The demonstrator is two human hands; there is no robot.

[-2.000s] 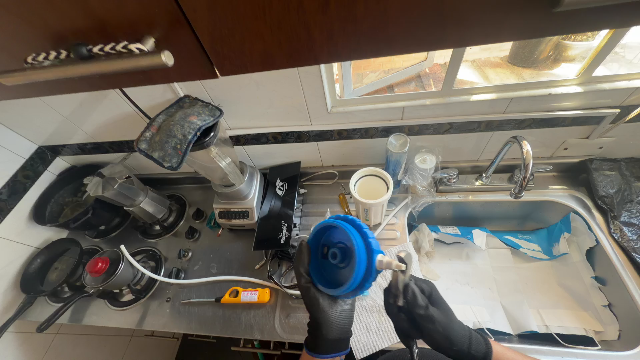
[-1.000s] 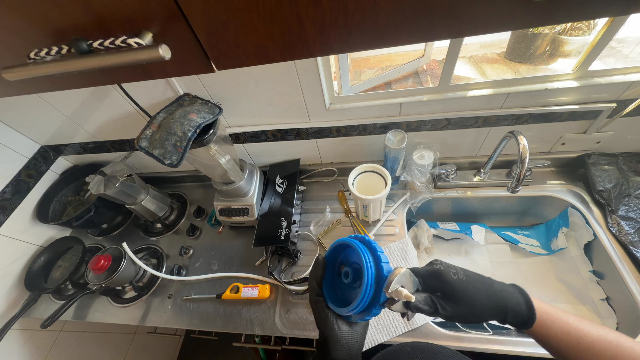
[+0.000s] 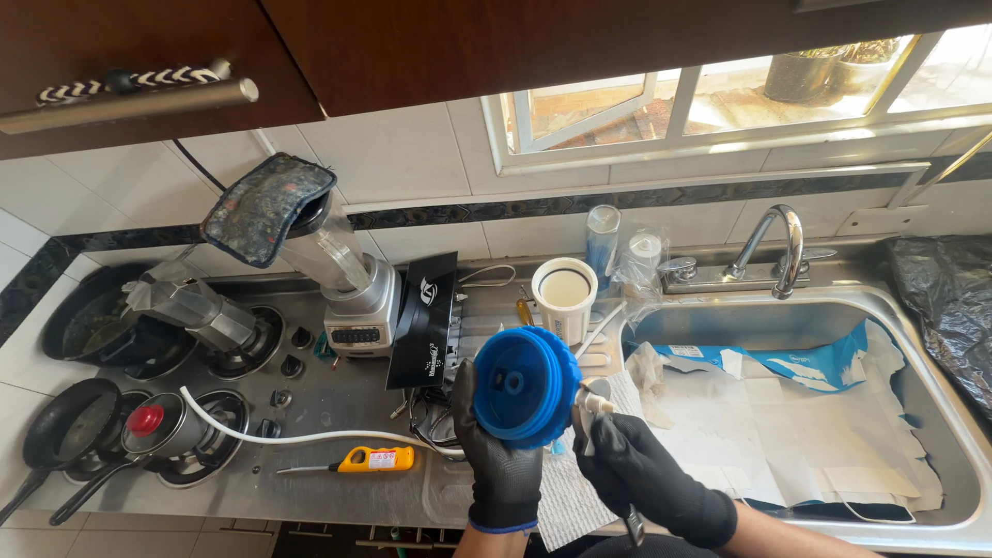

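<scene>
Both my hands wear black gloves. My left hand [image 3: 502, 465] holds a blue plastic filter housing cap [image 3: 521, 385] from the left and below, its hollow threaded side turned up toward me. A white fitting [image 3: 595, 403] sticks out of the cap's right side. Around that fitting is the jaw of a metal wrench, whose handle end [image 3: 635, 527] shows below my right hand [image 3: 647, 473], which grips it. The white filter housing body [image 3: 565, 298] stands upright behind the cap. A ribbed paper towel [image 3: 570, 496] lies under my hands.
At the right is a steel sink [image 3: 961, 465] lined with paper and blue wrapping. Wrapped filter cartridges [image 3: 602, 248] stand by the faucet [image 3: 790, 248]. To the left are a blender [image 3: 360, 310], a white tube [image 3: 310, 438], a yellow lighter [image 3: 377, 459], and a stove with pans [image 3: 74, 426] and a moka pot [image 3: 198, 310].
My right hand was flatter over the fitting a second ago; now it is lower, with the wrench handle showing beneath it. The cap's open side has turned more toward me.
</scene>
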